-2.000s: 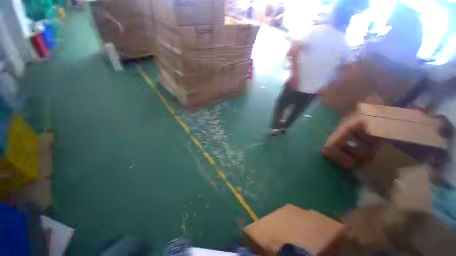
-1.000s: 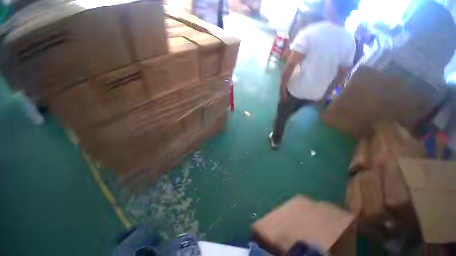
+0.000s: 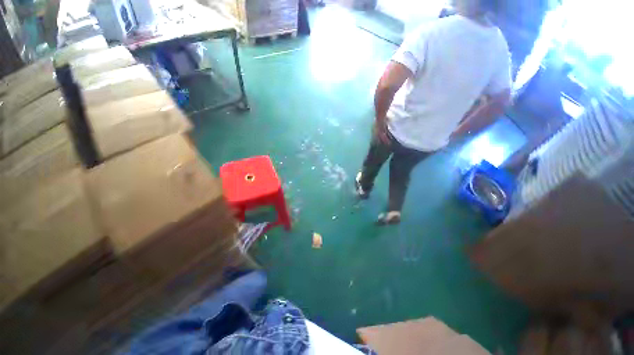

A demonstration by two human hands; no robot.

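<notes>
Neither of my hands shows; only blue denim clothing (image 3: 264,329) is at the bottom edge, with a white flat thing (image 3: 330,341) beside it. A brown carton (image 3: 420,338) is cut off by the bottom edge, right of the white thing. Whether I hold the carton cannot be seen.
Stacked cartons (image 3: 139,187) rise close on the left. A red stool (image 3: 250,182) stands beside them. A person in a white shirt (image 3: 448,83) is ahead. A blue basket (image 3: 486,194) and leaning cardboard (image 3: 563,243) are at right. A table (image 3: 184,31) is at back left.
The view has moved forward along the carton stack. The red stool, table and blue basket now show clearly. The person appears larger. The carton at the bottom sits lower in the picture.
</notes>
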